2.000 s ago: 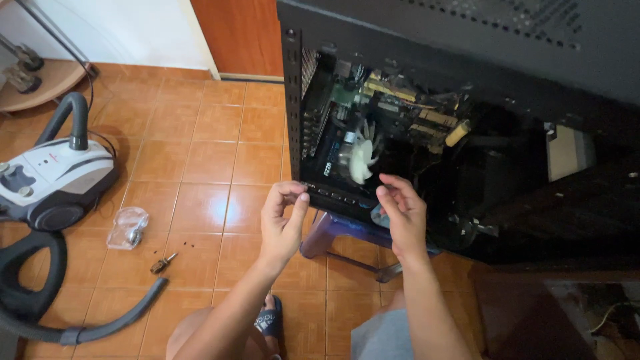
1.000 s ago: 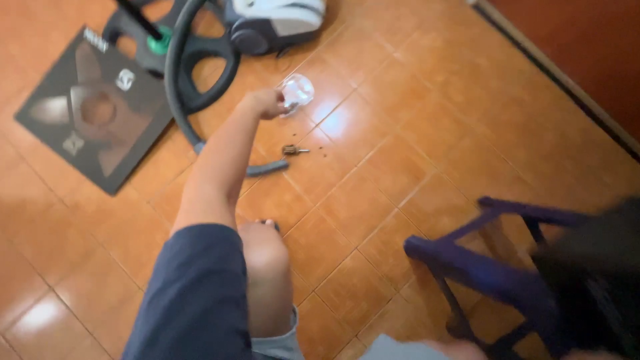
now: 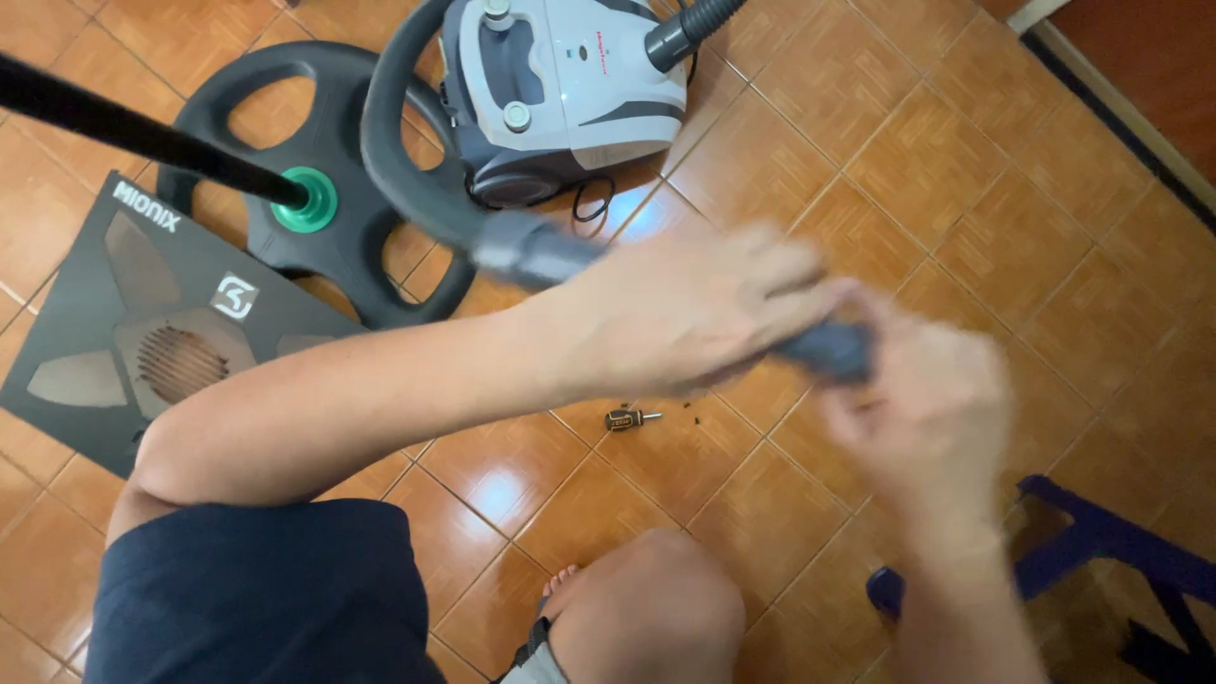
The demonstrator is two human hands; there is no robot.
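Note:
My left hand [image 3: 703, 309] is closed around the grey plastic tube end of a vacuum cleaner hose [image 3: 418, 195]; its fingers are blurred. At the tube's dark tip [image 3: 831, 351] is my right hand [image 3: 917, 408], its fingers around or against the end; blur hides the exact grip. The hose curves up to the left beside the white and grey canister vacuum cleaner [image 3: 608, 81]. Below my left hand a short screwdriver [image 3: 625, 419] with a black and yellow handle lies on the tiles, with several small dark screws [image 3: 696, 420] near its tip.
A black base with round openings [image 3: 328, 233] carries a black pole [image 3: 142, 128] at the upper left. A dark flat panel with a fan-shaped pattern [image 3: 256, 323] lies beside it. Purple stool legs [image 3: 1111, 541] stand at the lower right. A wooden door edge [image 3: 1140, 123] is at the upper right.
Both hands were at the open computer case two seconds ago. One second ago my left hand was at a clear container on the floor; now the hose, earlier on the floor, is raised in my hands.

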